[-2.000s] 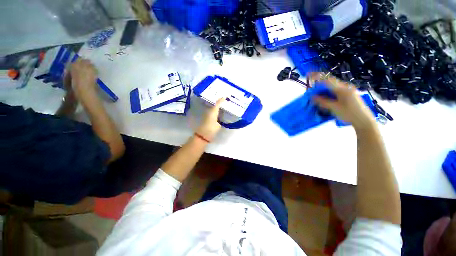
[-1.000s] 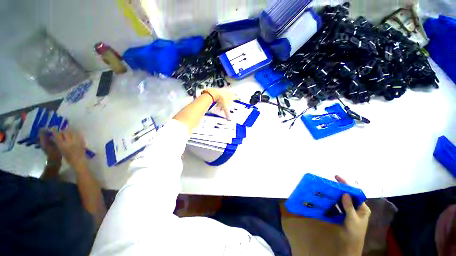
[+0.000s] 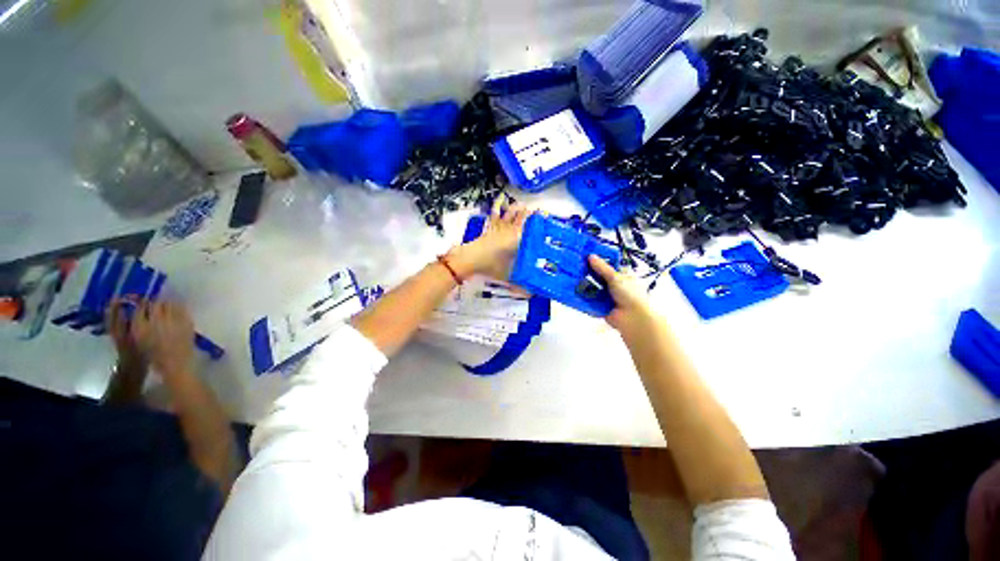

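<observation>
A bright blue insert tray (image 3: 561, 266) with a cable in its hollows is held above the fanned retail boxes. My right hand (image 3: 622, 294) grips its right end, thumb on the tray face. My left hand (image 3: 499, 245) is at its left end; its fingers are partly hidden, and I cannot tell if they hold a box too. The white retail boxes (image 3: 483, 321) with blue edges lie fanned under the tray, partly covered. Another blue tray (image 3: 733, 282) with a black cable lies on the table to the right.
The large cable heap (image 3: 790, 142) lies at back right, a smaller one (image 3: 452, 164) at back centre. Box stacks (image 3: 639, 55) stand between them. Filled packs (image 3: 310, 318) lie left. Clear bags (image 3: 356, 230) and a neighbour's hands (image 3: 154, 329) are further left. A blue tray piece (image 3: 978, 348) is far right.
My right hand has brought the blue tray up from the table's front edge to above the fanned boxes. My left hand has moved from the boxes to the tray's left end.
</observation>
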